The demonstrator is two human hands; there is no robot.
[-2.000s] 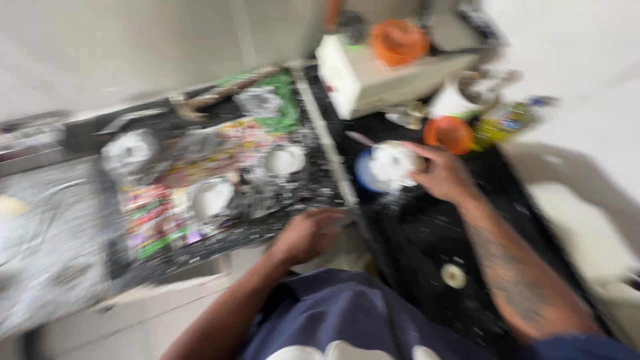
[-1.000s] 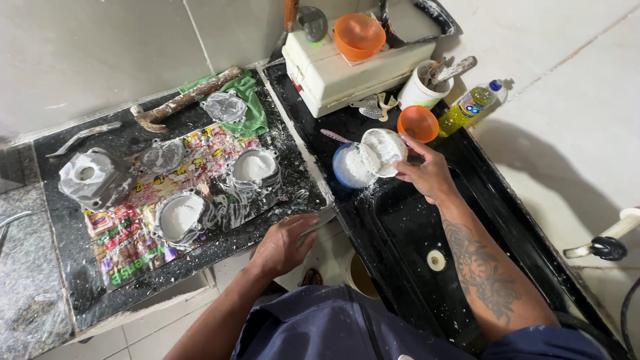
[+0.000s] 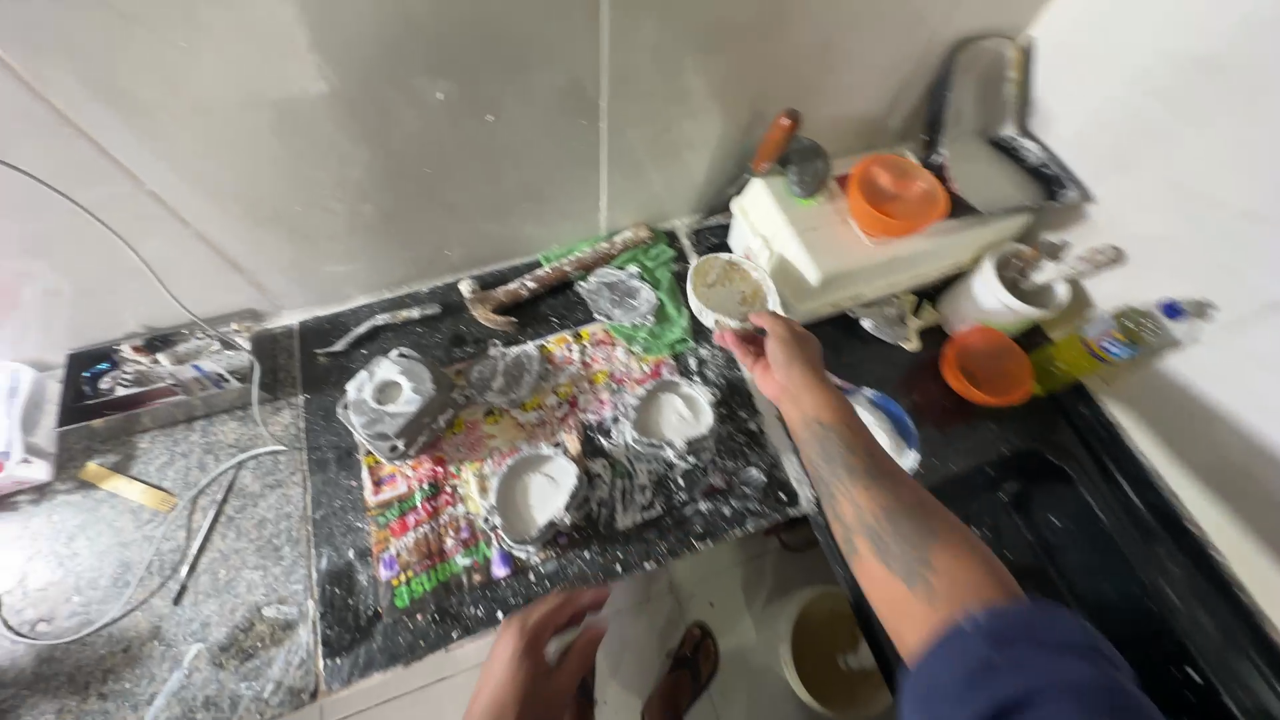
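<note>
My right hand [image 3: 775,355] grips the edge of a round white cup [image 3: 732,290] with beige residue inside, above the dark counter beside a crumpled green cloth [image 3: 665,290]. My left hand [image 3: 550,640], somewhat blurred, is low in front of the counter edge with nothing visible in it. On printed plastic sheeting [image 3: 430,510] sit two round molds filled with white paste, one [image 3: 536,495] nearer and one [image 3: 673,413] to its right. A grey metal-like flask [image 3: 392,400] stands at left. The blue-rimmed bowl of white material [image 3: 885,425] is partly behind my right forearm.
A hammer [image 3: 560,275] lies near the wall. Right of it are a white box [image 3: 850,240] bearing an orange bowl [image 3: 897,195], a white container of tools [image 3: 1000,290], another orange bowl [image 3: 987,366] and a yellow-green bottle [image 3: 1100,345]. A black sink [image 3: 1040,540] and a floor bucket [image 3: 830,650] are nearer.
My right hand has carried the white cup from above the blue-rimmed bowl leftward, toward the green cloth. The view has swung left.
</note>
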